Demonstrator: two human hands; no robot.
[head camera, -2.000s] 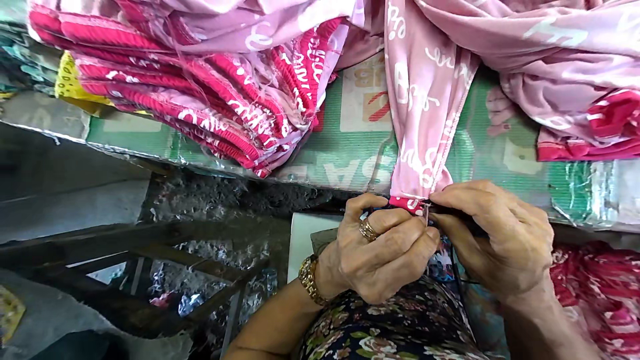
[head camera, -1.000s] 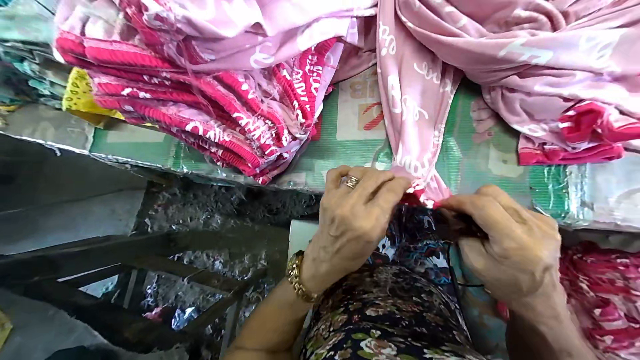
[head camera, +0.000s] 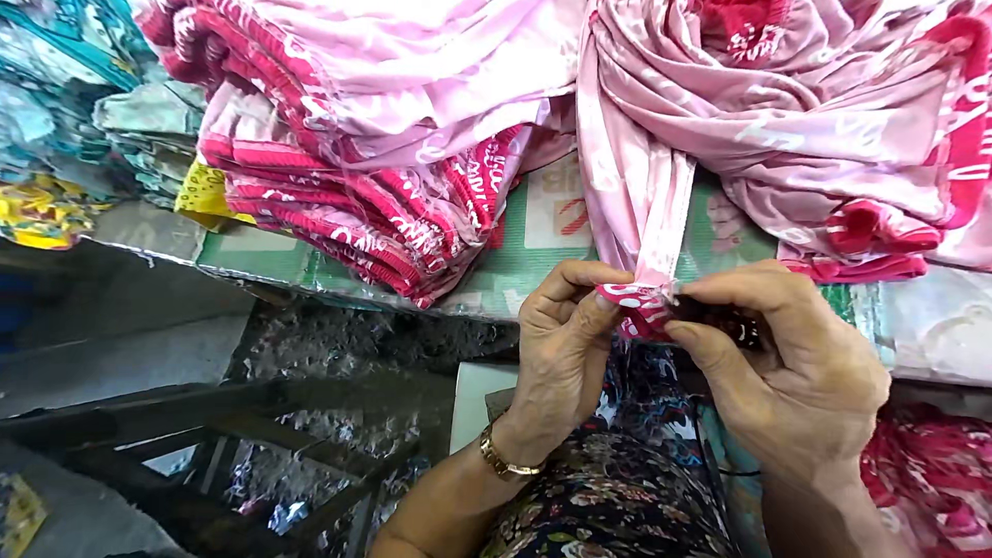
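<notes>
A pink fabric garment part (head camera: 632, 194) with white lettering hangs over the table edge and ends in a red printed cuff (head camera: 634, 304). My left hand (head camera: 570, 341) pinches the left side of this cuff between thumb and fingers. At its right side, my right hand (head camera: 783, 364) has thumb and forefinger at the seam, where loose threads show. A dark object, partly hidden, lies within the right hand's fingers; its kind cannot be told. More of the pink garment (head camera: 814, 139) lies bunched above and to the right.
A pile of pink garments with red bands (head camera: 372, 225) lies on the left of the green-covered table (head camera: 542, 279). Teal fabric (head camera: 147, 116) and yellow fabric (head camera: 39, 209) are farther left. Red printed fabric (head camera: 930, 465) sits at lower right, a dark frame (head camera: 310, 395) below the table.
The left hand was over the cuff's front two seconds ago and is now at its left side, with more of the red cuff showing. The right hand remains beside the cuff.
</notes>
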